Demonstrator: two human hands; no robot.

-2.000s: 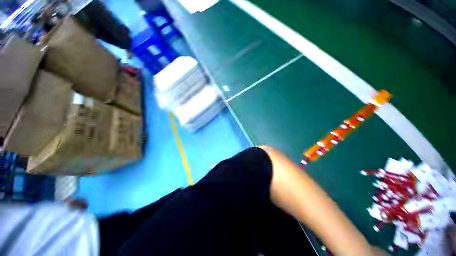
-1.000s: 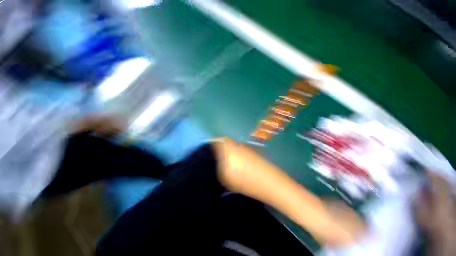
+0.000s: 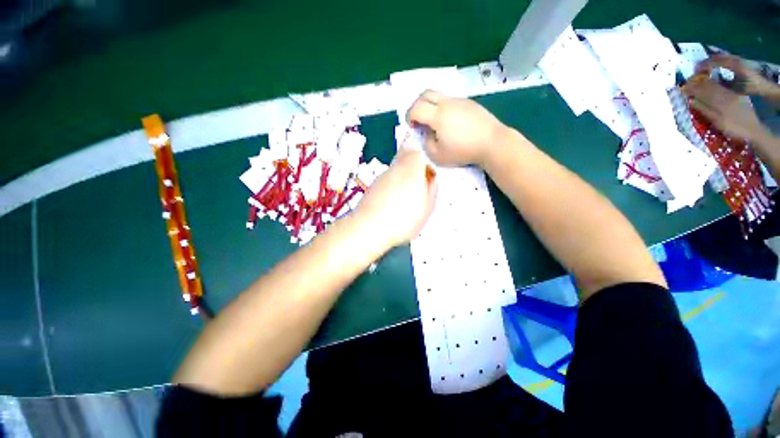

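A long white dotted sheet (image 3: 466, 274) hangs over the bench's near edge towards my lap. My left hand (image 3: 409, 198) is closed over the sheet's upper left side, with a small orange film part (image 3: 429, 174) showing at its edge. My right hand (image 3: 453, 130) is at the sheet's top end, fingers bent down by a white piece; its grip is hidden. A pile of white square pads with red wires (image 3: 312, 175) lies left of my hands. A narrow orange film strip with white connectors (image 3: 178, 222) lies further left.
Loose white dotted sheets (image 3: 646, 94) lie at the right. Beyond them, another person's hands (image 3: 731, 98) are at a bundle of red-wired parts (image 3: 735, 167). A pale post (image 3: 539, 34) stands on the bench's far strip (image 3: 77, 167). A blue stool (image 3: 543, 329) is below the bench.
The view has swung from the floor and cartons at the left to the bench in front. Both my hands, the dotted sheet and the other person's hands now show clearly.
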